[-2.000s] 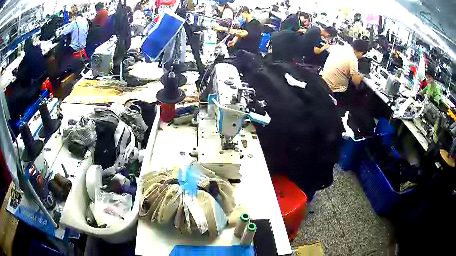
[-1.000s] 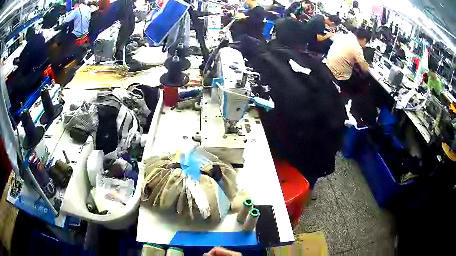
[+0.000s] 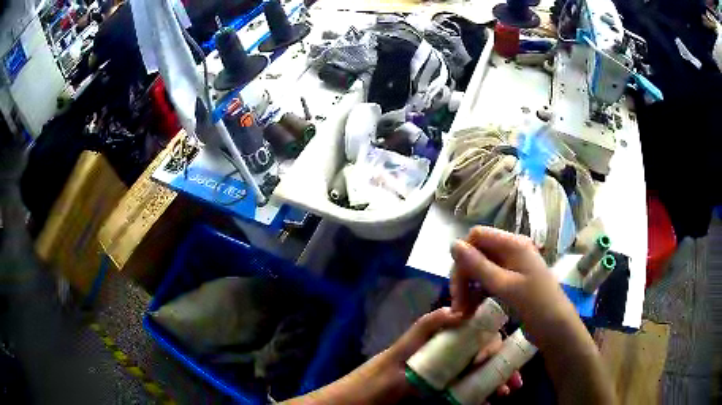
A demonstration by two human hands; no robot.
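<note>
My left hand (image 3: pixel 427 328) reaches in from the bottom and holds two cream thread cones (image 3: pixel 453 354) with green ends, side by side and tilted. My right hand (image 3: pixel 503 265) is just above them, thumb and fingers pinched together near the cone tops. Whether a thread is between its fingertips cannot be told. Behind my hands, a bundle of beige cut pieces (image 3: pixel 483 178) tied with a light blue strip (image 3: pixel 536 154) lies on the white table (image 3: pixel 431 245). Two more green-ended cones (image 3: pixel 599 263) lie by the table's front right corner.
A white tub (image 3: pixel 380 225) with scraps and a plastic bag is left of the bundle. A blue crate (image 3: pixel 170 340) holding material stands on the floor at lower left. Dark cones (image 3: pixel 237 63) stand behind it. A sewing machine (image 3: pixel 606 55) and red stool (image 3: pixel 659 229) are at right.
The view has turned left and down. Both hands are now in view, with two cones in my left hand; earlier only a hand's edge and two cone ends showed at the bottom.
</note>
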